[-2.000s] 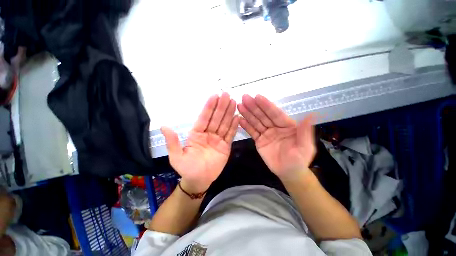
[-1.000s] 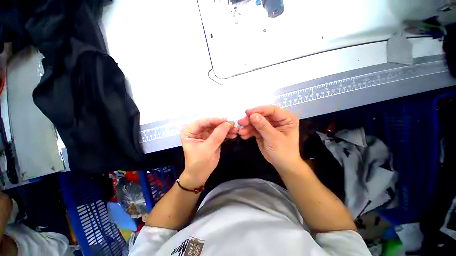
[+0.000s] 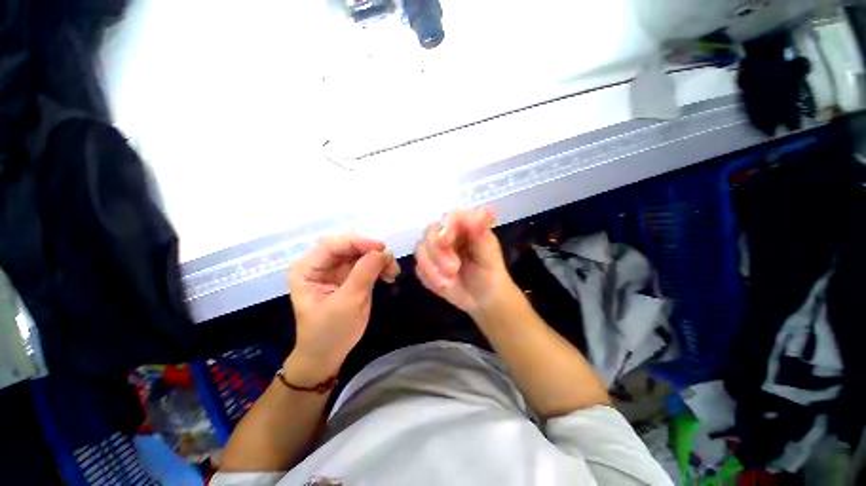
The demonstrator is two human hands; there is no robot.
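My left hand is over the table's front edge, fingers curled, thumb tip against the forefinger, with no held thing visible. My right hand is just right of it, blurred, fingers half bent and apart, with nothing visible in it. The hands do not touch. The white sewing table lies in front, with a grey ruler strip along its edge. A dark grey cylindrical part and small metal parts of the machine show at the top edge. No cloth is under the hands.
Black cloth hangs over the table's left side. A pale tab and a dark object are at the right. Below are a blue basket at left, and grey-white cut pieces and another blue basket at right.
Both palms were open and upturned; then the fingertips met at the table edge. Now the hands are apart, the left curled, the right raised slightly. The view has shifted right.
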